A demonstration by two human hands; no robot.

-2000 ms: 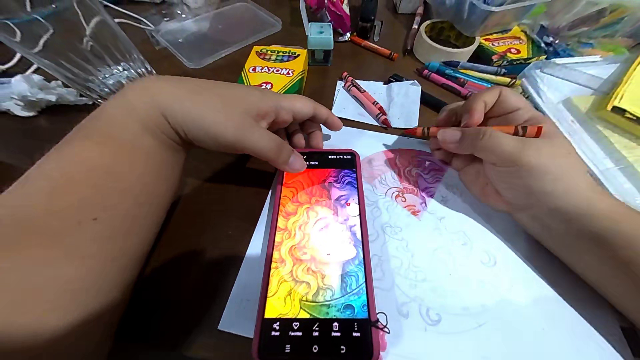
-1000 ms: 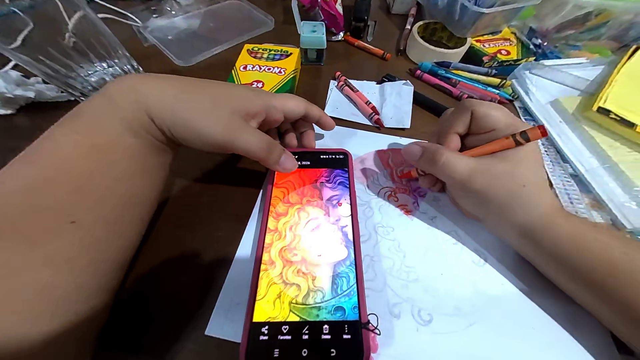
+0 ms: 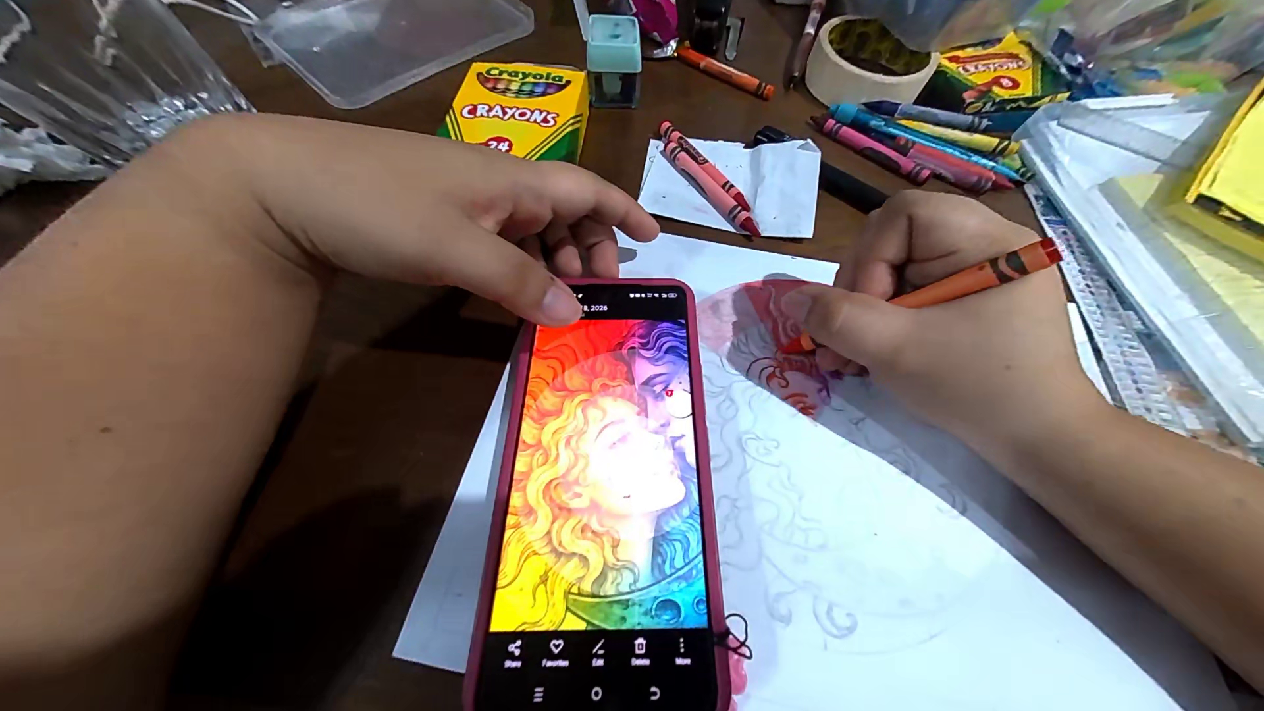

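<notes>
My right hand grips an orange crayon, its tip down on the red-shaded part of a pencil drawing. The drawing is on a white sheet of paper on the dark table. My left hand rests at the top edge of a smartphone in a dark pink case, thumb over its upper left corner and the other fingers bent behind it. The phone lies over the sheet's left part and displays a colourful picture of two faces with flowing hair. Whether the left fingers grip the phone is unclear.
Two red crayons lie on a small folded paper. Behind are a yellow crayon box, a teal sharpener, a masking tape roll and several loose crayons. A clear lid is at back left, plastic folders at right.
My right hand has turned from holding the orange crayon level above the sheet to a writing grip with its tip at the drawing. My left hand has stayed at the phone's top.
</notes>
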